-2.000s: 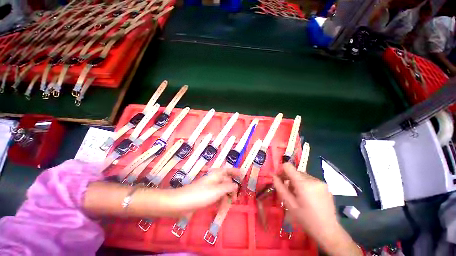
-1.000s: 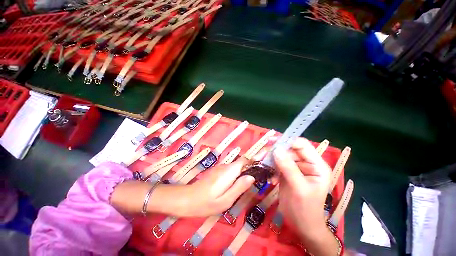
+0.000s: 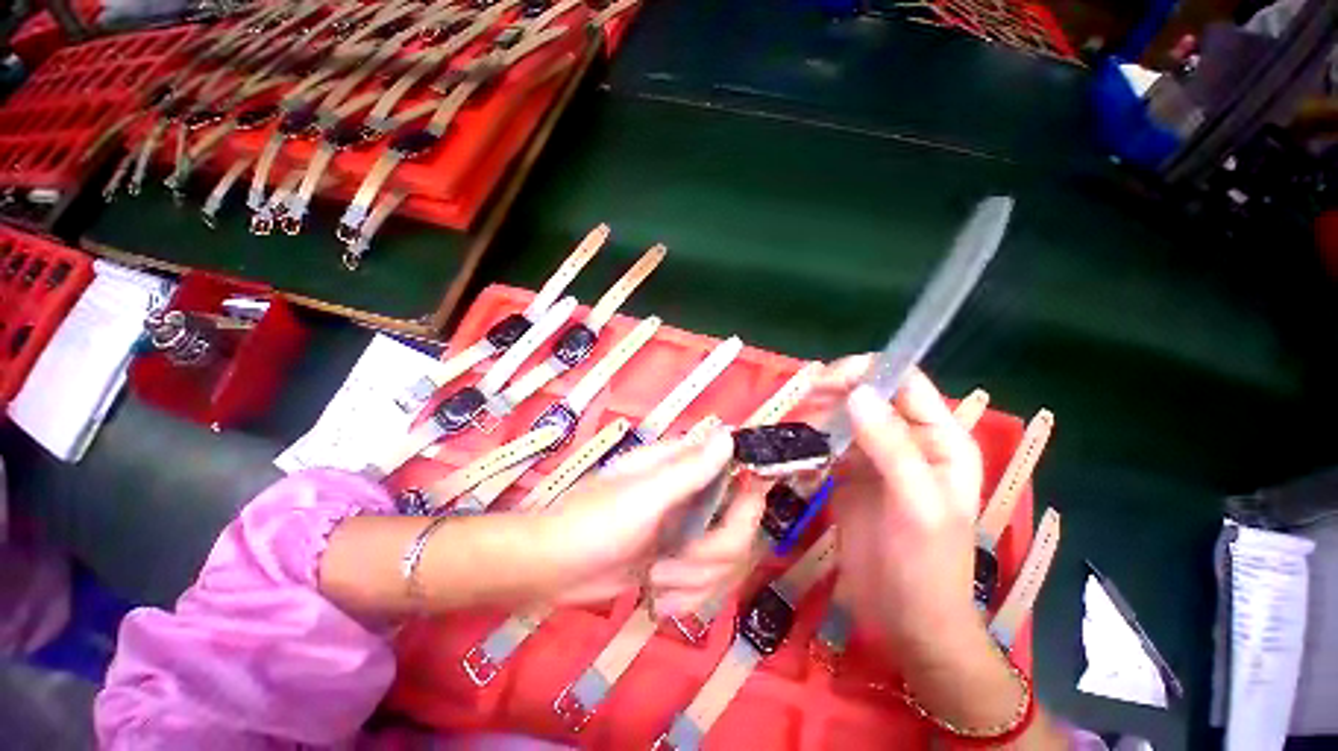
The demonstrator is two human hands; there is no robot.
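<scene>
A wristwatch (image 3: pixel 781 446) is held up over the red watch tray (image 3: pixel 880 719), its dark case between my two hands. My left hand (image 3: pixel 668 514) is shut on the near side of the watch, hiding most of the buckle-side strap. My right hand (image 3: pixel 917 470) grips the strap close to the case; the long grey-blue hole-side strap (image 3: pixel 947 294) points up and away to the right. Several strapped watches lie slanted in the tray, such as the one with its dark face at front (image 3: pixel 765 621). A blue stick tool (image 3: pixel 804 517) shows partly behind my hands.
Stacked red trays crowded with straps (image 3: pixel 455 191) stand at upper left. A deep red parts box (image 3: pixel 220 352) with metal items and white paper sheets (image 3: pixel 91 360) are at left. A white scrap with a dark thin stick (image 3: pixel 1118 646) lies right of the tray. Printed paper (image 3: pixel 1265 646) is at far right.
Two seconds ago both hands were low over the tray; one second ago they held the watch up. Since then the case has risen slightly and turned, and the strap shows more edge-on.
</scene>
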